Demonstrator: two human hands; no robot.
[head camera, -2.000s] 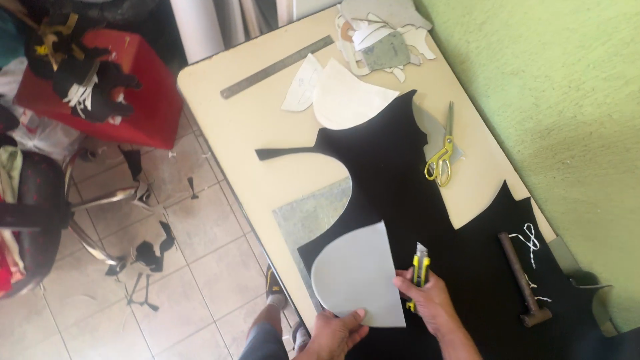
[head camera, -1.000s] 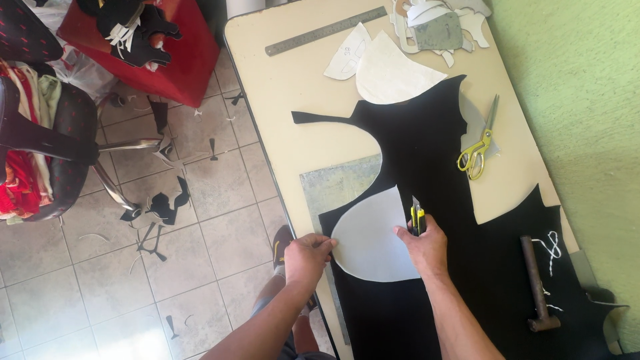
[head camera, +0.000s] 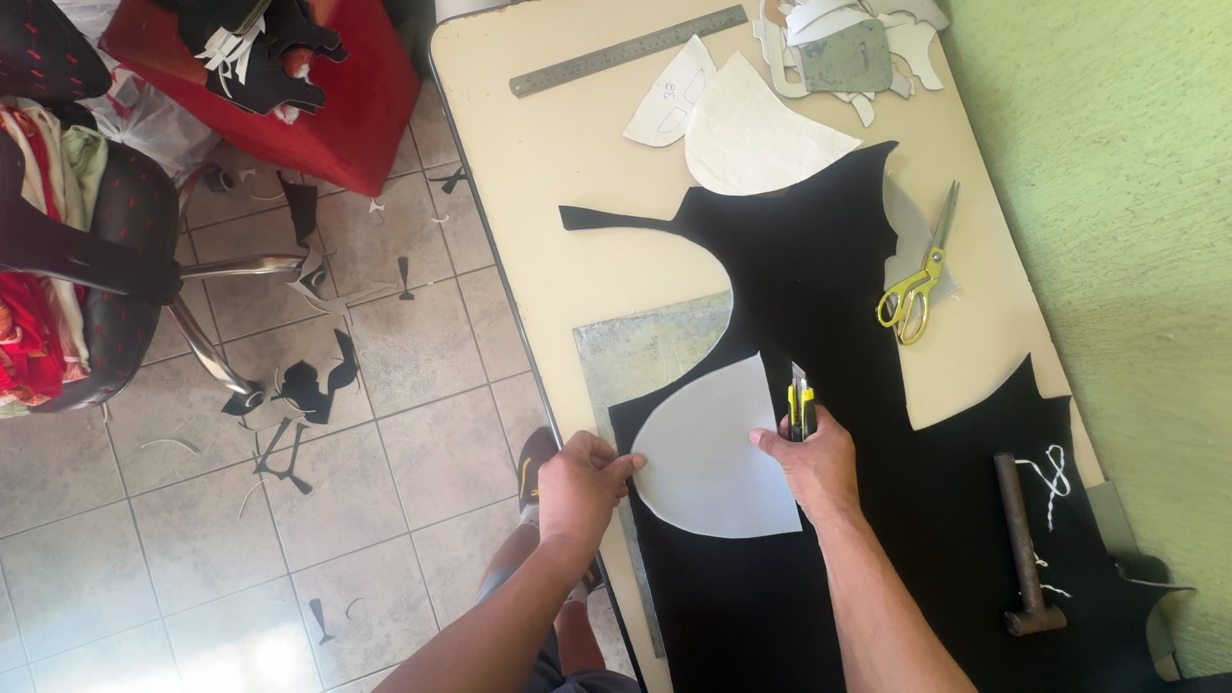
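Note:
A grey half-oval piece (head camera: 717, 462) lies on the black sheet material (head camera: 808, 289). At its curved left edge, my left hand (head camera: 589, 481) pinches the rim between thumb and fingers. My right hand (head camera: 818, 462) holds a yellow-and-black snap-off utility knife (head camera: 801, 404), blade pointing away from me, while its thumb touches the straight right edge of the grey piece. Partly under the black sheet is a worn grey metal-looking plate (head camera: 654, 346). Two pale pattern pieces, one rounded (head camera: 760, 135) and one smaller with drawn marks (head camera: 671, 96), lie beyond.
Yellow-handled scissors (head camera: 914, 298) and a steel ruler (head camera: 630, 50) lie on the cream table (head camera: 510, 192). A rusty hammer-shaped metal tool (head camera: 1025, 549) and white string (head camera: 1056, 486) rest on the black sheet. Patterns (head camera: 847, 53) are piled far right, near the green wall (head camera: 1107, 192). Scraps litter the tiled floor (head camera: 433, 337).
My left hand has moved from the near edge of the grey piece to its curved left side. The grey piece now sits turned differently on the black sheet. The view has shifted left.

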